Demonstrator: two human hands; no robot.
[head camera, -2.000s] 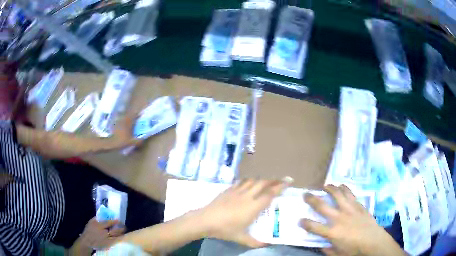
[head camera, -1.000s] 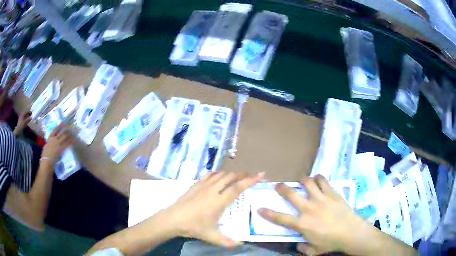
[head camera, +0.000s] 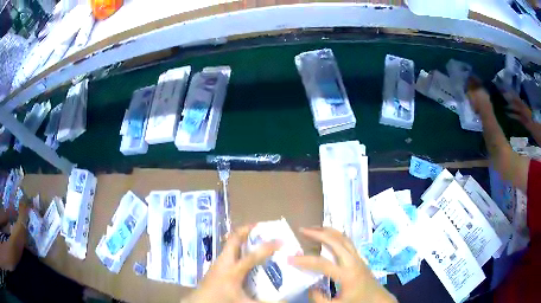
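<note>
My left hand (head camera: 228, 269) and my right hand (head camera: 344, 266) grip a white tray (head camera: 285, 284) from both sides, low in the middle. A dark coil shows in the tray between my fingers. The tray's near end is hidden by my hands and the picture's edge. Two white trays with black coils (head camera: 169, 237) lie side by side on the brown board, left of my left hand. A stack of long white trays (head camera: 345, 195) lies beyond my right hand.
Light-blue packets (head camera: 385, 242) and printed cartons (head camera: 457, 237) lie at the right. A clear-bagged slim part (head camera: 246, 159) lies by the green belt (head camera: 264, 89), which carries filled trays (head camera: 201, 112). People's hands show at both sides. A white shelf edge (head camera: 237, 28) crosses above.
The view has shifted, showing more belt and shelf. My hands have gone from lying flat over white items to gripping a tray pointing away from me. Another person's arm now reaches over the belt at right.
</note>
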